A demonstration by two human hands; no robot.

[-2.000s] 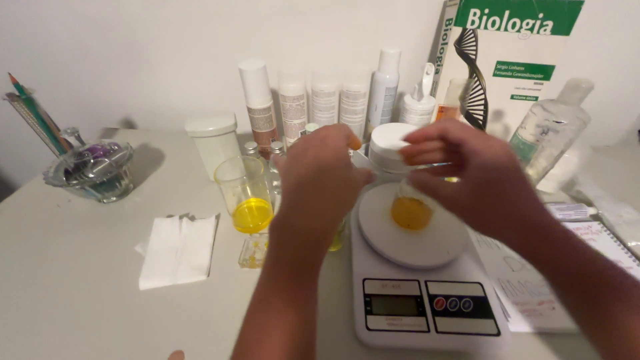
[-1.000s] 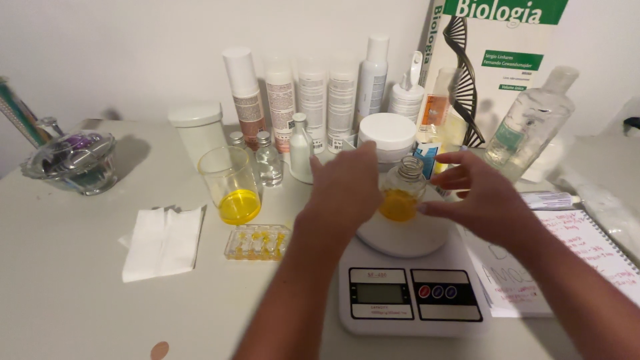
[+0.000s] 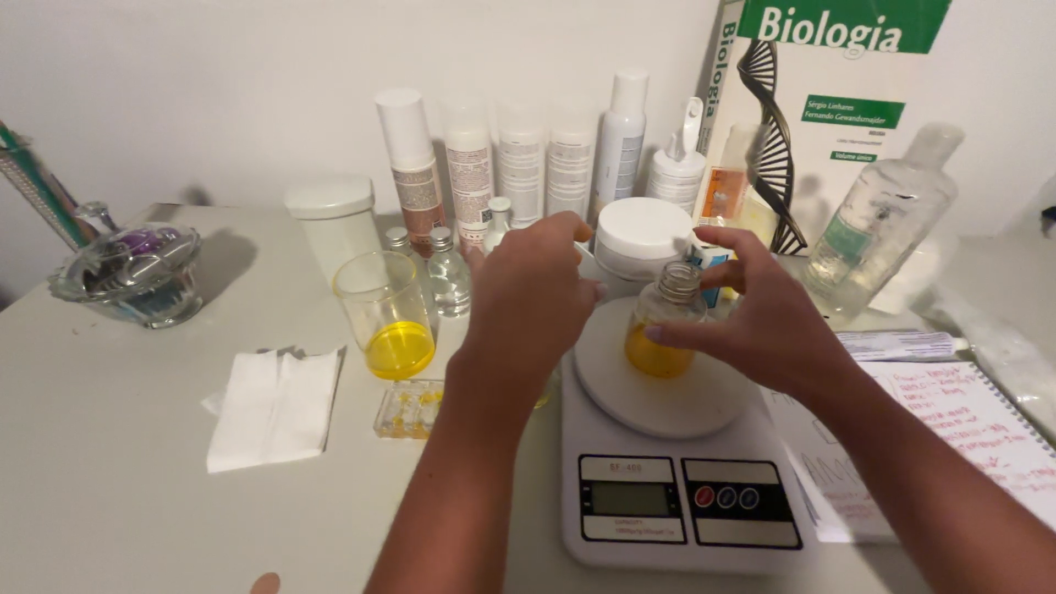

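Note:
A small open-necked glass bottle of amber liquid (image 3: 666,330) stands on the round plate of a white digital kitchen scale (image 3: 685,557). My right hand (image 3: 742,322) is at the bottle's right side, thumb across its front and fingers curved behind the neck; whether it grips firmly is unclear. My left hand (image 3: 532,297) is raised left of the bottle, fingers bent and their tips partly hidden, so I cannot tell if it holds anything. Left of it stand a glass beaker with yellow liquid (image 3: 400,346), a small clear bottle with a silver cap (image 3: 450,276) and a clear tray with yellow bits (image 3: 404,410).
Several white cosmetic bottles (image 3: 520,165) line the wall, with a white lidded jar (image 3: 645,235) before them. A biology textbook (image 3: 833,74) stands behind a tilted clear bottle (image 3: 883,223). A folded white napkin (image 3: 272,408), a glass bowl (image 3: 140,272) and a spiral notebook (image 3: 949,437) lie around.
My right hand has come from above the amber bottle to its side, thumb now across its front. The left hand remains raised beside it. The view has shifted slightly.

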